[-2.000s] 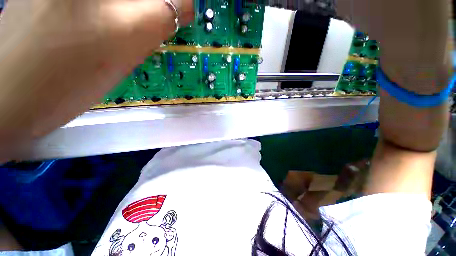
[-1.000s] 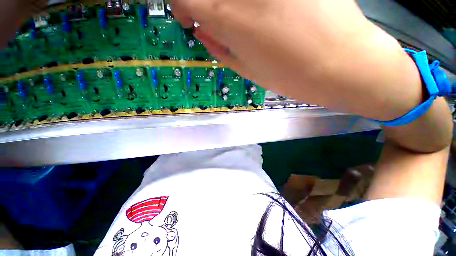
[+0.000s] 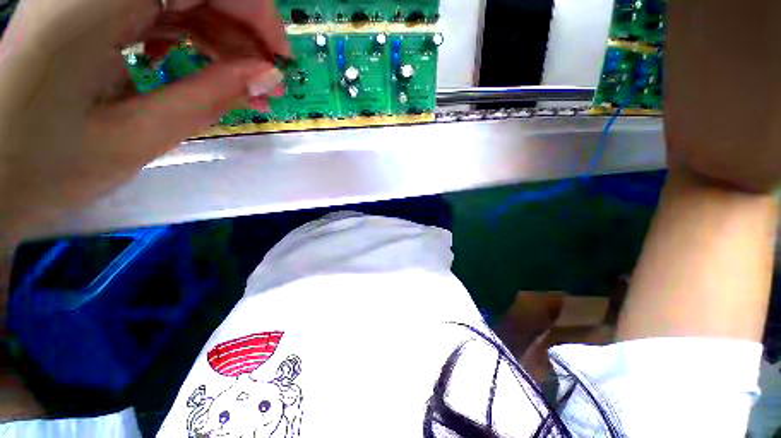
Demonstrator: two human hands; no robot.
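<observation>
A green PCB panel [image 3: 368,96] with tan edge strips lies on the conveyor at the upper middle. Upright capacitors with silvery tops [image 3: 352,74] and narrow blue components [image 3: 396,53] stand on it. My left hand [image 3: 205,77] is over the panel's left part, fingers curled and the thumb tip close to the fingertips. A small dark bit shows beside the fingertips; whether it is held or sits on the board I cannot tell. My right hand is out of the picture; only the forearm [image 3: 698,257] shows at the right.
A wide silver conveyor rail [image 3: 385,167] runs in front of my body, with a dark chain [image 3: 514,113] behind it. A second green panel [image 3: 629,77] lies at the upper right, past a gap. A thin blue cord [image 3: 602,145] crosses the rail. Cardboard [image 3: 582,316] and a blue plastic object [image 3: 111,299] are below.
My right hand has left the panel and gone out of the picture, up and to the right. My left hand has come back into view over the panel. The view has shifted.
</observation>
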